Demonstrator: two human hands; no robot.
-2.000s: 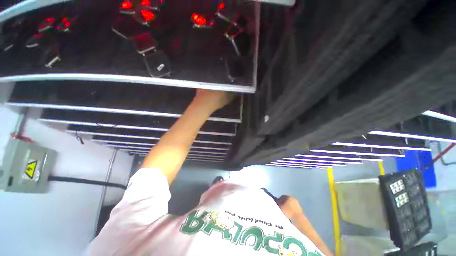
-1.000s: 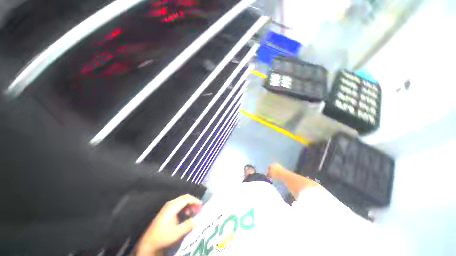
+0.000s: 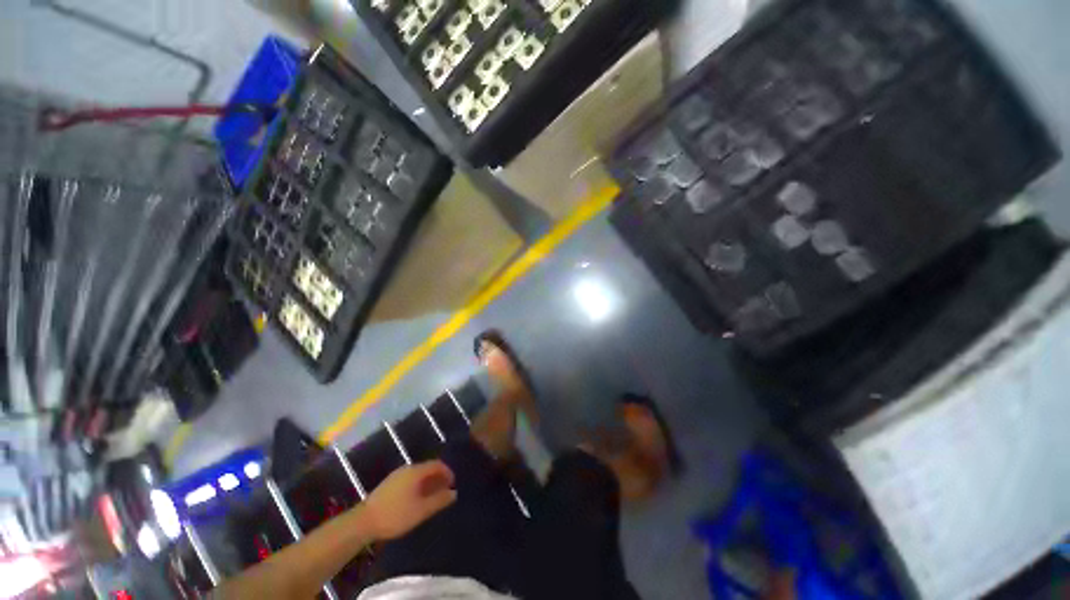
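My left hand [image 3: 405,498] is at the lower left beside my dark-clothed legs, with its fingers curled; whether it holds something small cannot be told. My right hand is not in view. A large black tray [image 3: 927,176] at the upper right holds dim square units [image 3: 792,197] in its pockets. A second black tray [image 3: 563,73] at the top, cut off by the edge, holds rows of cream-white units [image 3: 505,59]. A third black tray [image 3: 381,264] at the left holds dark units and two groups of pale units [image 3: 317,287].
Rack shelves with pale edges [image 3: 343,471] and red lights run along the lower left. Boxes [image 3: 440,252] stand under the trays, beside a yellow floor line [image 3: 405,369]. A blue bin [image 3: 258,106] is at the upper left, a blurred blue object [image 3: 798,527] at the lower right.
The view has swung from the lit rack to the trays and floor. My left hand, earlier reaching between the shelves, is now out beside my legs. My right hand has left the view.
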